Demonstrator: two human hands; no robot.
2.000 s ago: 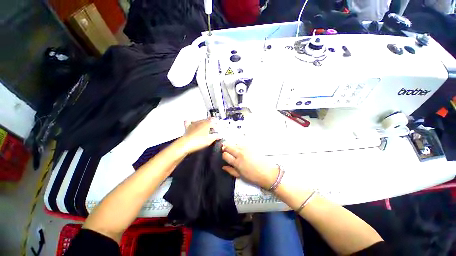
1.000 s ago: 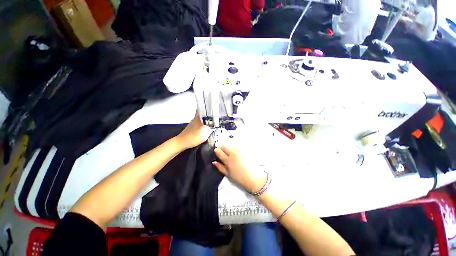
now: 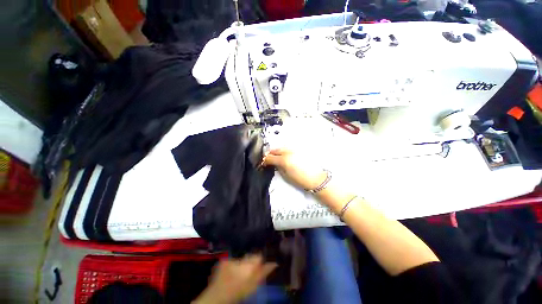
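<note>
The black cloth piece (image 3: 235,184) lies on the white machine table, with its upper end at the presser foot (image 3: 255,126) and its lower end hanging over the front edge. My right hand (image 3: 291,166) is at the cloth's right edge just below the foot, fingertips closed on the cloth. My left hand (image 3: 240,276) is blurred, below the table's front edge by the hanging end of the cloth; whether it grips anything cannot be told. The white sewing machine (image 3: 416,83) stands over the table.
A black garment heap (image 3: 136,107) covers the table's left rear. White-striped black cloth (image 3: 92,202) lies at the left end. A red crate (image 3: 122,276) is below. Red-handled snips (image 3: 344,123) lie under the arm, and a small dark tray (image 3: 498,149) is at the right.
My left hand has left the needle area and moved down below the table edge. My right hand has stayed at the cloth near the foot. The camera view has shifted.
</note>
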